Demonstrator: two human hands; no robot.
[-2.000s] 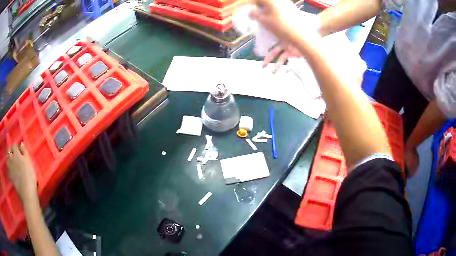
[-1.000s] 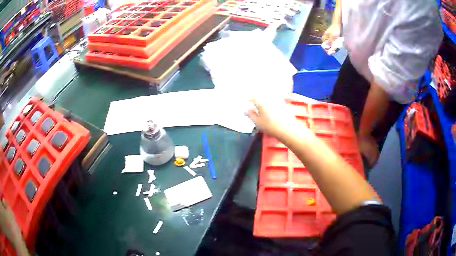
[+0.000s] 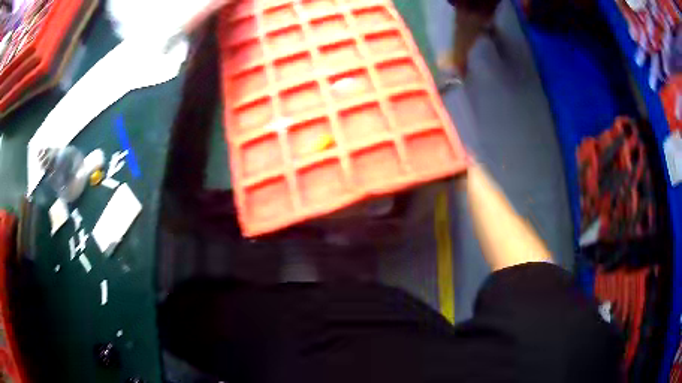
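An empty-pocketed red tray (image 3: 340, 166) spans the upper middle, slightly blurred, with a small yellow piece (image 3: 324, 141) in one pocket. My right hand (image 3: 476, 176) is at the tray's near right corner, gripping its edge; the fingers are hidden behind or under it. My left hand is not in view. A blurred skin-coloured shape at the top, left of the tray, cannot be made out.
The green bench (image 3: 82, 314) at left bears a clear bottle (image 3: 66, 176), white pad (image 3: 118, 217), blue stick (image 3: 128, 146), slivers and a dark watch (image 3: 107, 353). A person's arm (image 3: 464, 37) shows at the top. Blue bins (image 3: 550, 82) stand right.
The view has swung right. My right hand has moved from the white sheets to the tray's right corner. The tray appears nearer and tilted. My left hand has left the picture.
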